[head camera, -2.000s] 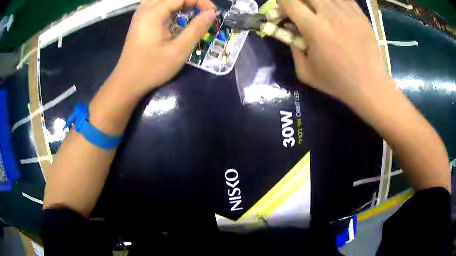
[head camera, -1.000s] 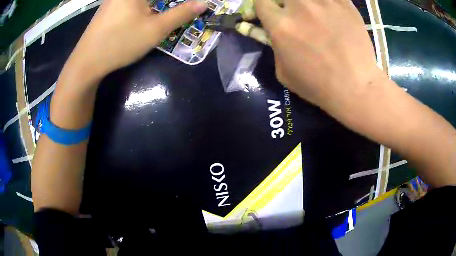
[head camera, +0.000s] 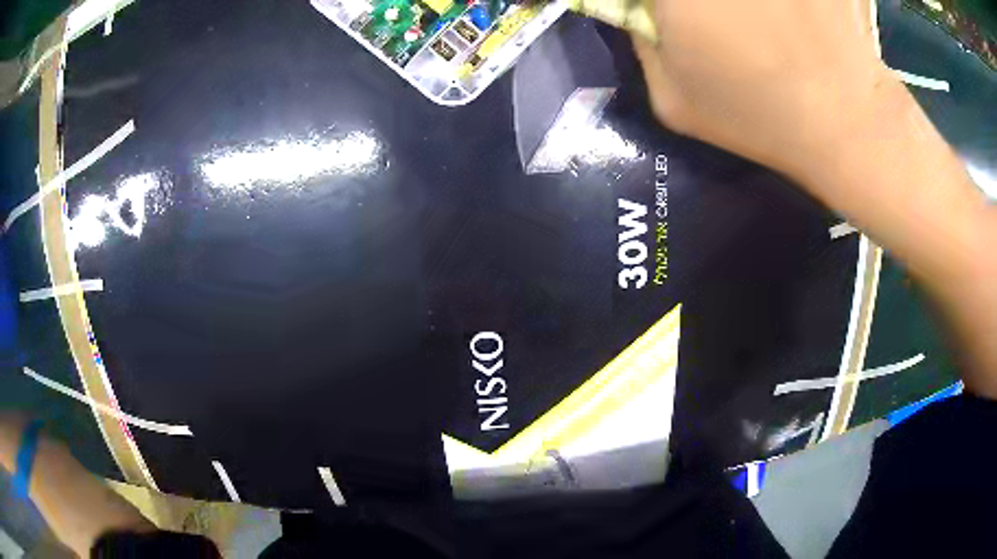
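Note:
A white open housing (head camera: 454, 94) lies at the top edge, cut off by it, one rounded corner towards me. Inside it is a green circuit board (head camera: 394, 24) with yellow and blue parts. My right hand (head camera: 732, 66) is at the top, right of the housing, closed around the cream-yellow handles of the pliers (head camera: 618, 11); the fingertips and jaws are cut off or hidden. My left hand is out of the picture past the left edge; only the forearm with the blue wrist strap (head camera: 24, 459) shows, blurred, at bottom left.
A glossy black sheet (head camera: 317, 328) printed "NISKO" and "30W" covers the bench. Tan tape (head camera: 68, 273) and white tape strips hold its sides to the dark green bench (head camera: 918, 295). A blue edge shows at far left. My dark clothing fills the bottom edge.
My left hand has let go of the housing and swung down and left out of view. The housing stays at the top, uncovered on its left side. My right hand still holds the pliers.

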